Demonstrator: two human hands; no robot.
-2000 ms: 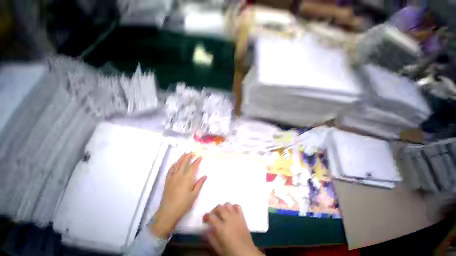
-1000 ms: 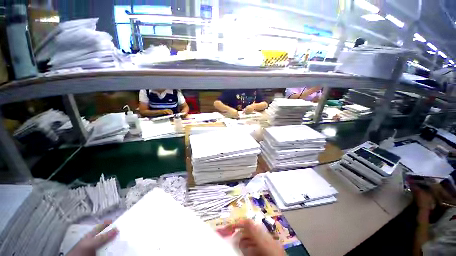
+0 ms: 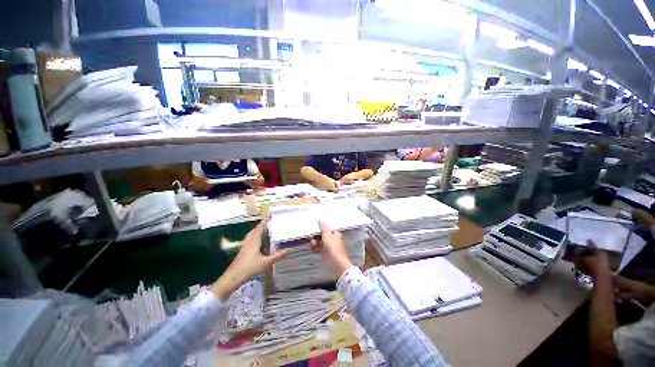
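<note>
A flat white housing (image 3: 305, 221) lies at the top of the tall housing stack (image 3: 309, 271) beyond the sticks, with a dark gap under its front edge. My left hand (image 3: 250, 259) is at the stack's front left corner, thumb and fingers spread, fingertips at the top housing's left edge. My right hand (image 3: 330, 247) grips the front edge, thumb on top, other fingers partly hidden. Thin white sticks (image 3: 298, 315) lie loose between my forearms on the printed colour sheet (image 3: 287, 353). Small white fittings (image 3: 244, 308) lie beside my left forearm.
More housing stacks (image 3: 413, 218) stand right of the tall one, with a lower pile (image 3: 431, 283) nearer. Framed units (image 3: 521, 244) stand on tan cardboard (image 3: 495, 315). A leaning housing row (image 3: 29, 330) is at left. A shelf (image 3: 287, 143) crosses above. A neighbour's arm (image 3: 603, 301) is at right.
Both hands have moved forward from the near bench to the tall stack, taking the white housing there. The view has tilted up, showing more shelf.
</note>
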